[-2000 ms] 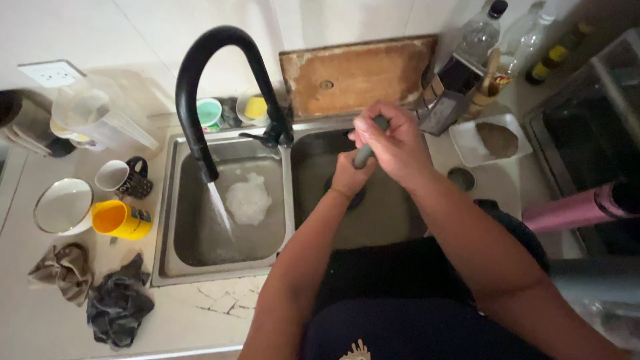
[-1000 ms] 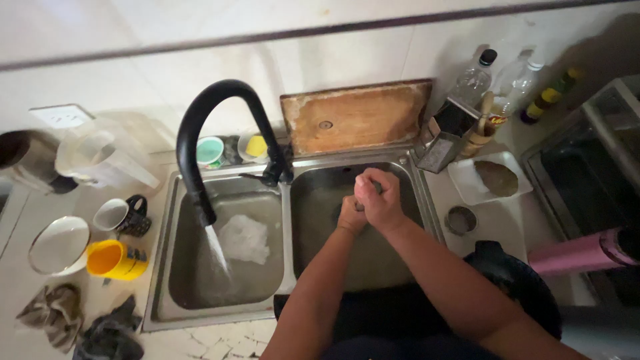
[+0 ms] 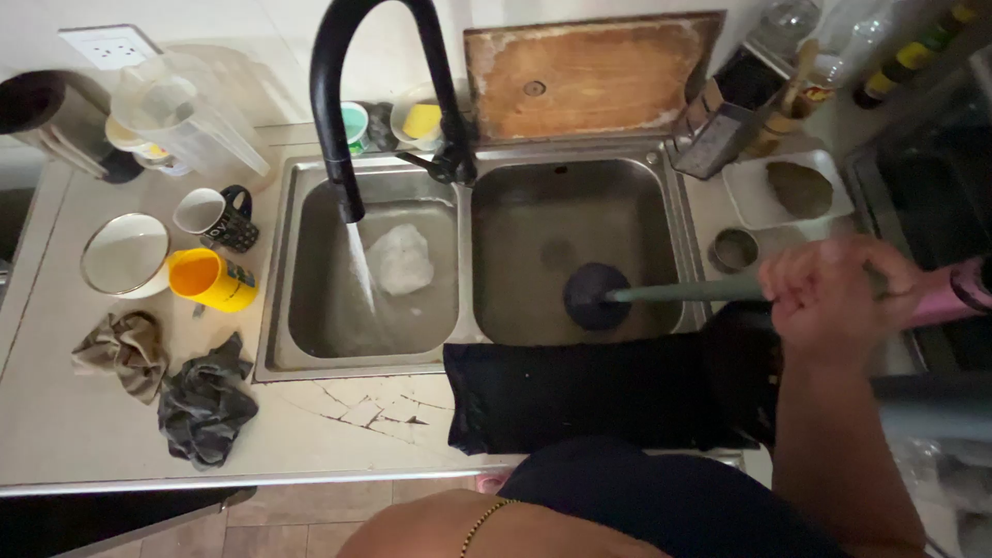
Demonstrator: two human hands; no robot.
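Note:
My right hand (image 3: 837, 294), blurred, is closed around the pale green handle of a plunger (image 3: 686, 291). Its dark rubber cup (image 3: 597, 296) is in the cloudy water of the right basin (image 3: 566, 201), near the front right. My left wrist, with a beaded bracelet, and part of my left hand (image 3: 577, 533) show at the bottom edge; its fingers are hidden. Water runs from the black faucet (image 3: 339, 147) into the left basin (image 3: 325, 310), where a white foamy clump (image 3: 403, 260) lies. A black cloth (image 3: 597, 395) covers the counter edge before the right basin.
Left of the sink are a bowl (image 3: 125, 256), a dark mug (image 3: 221, 217), a yellow cup (image 3: 213, 280) and two crumpled cloths (image 3: 208, 407). Behind stands a wooden board (image 3: 589, 81). To the right are a box grater (image 3: 717, 116), a white tray (image 3: 752, 190) and a pink cylindrical object (image 3: 949, 293).
Both hands were together over the right basin. My right hand has moved right with the handle, which now leans far over; my left hand has come away toward my body.

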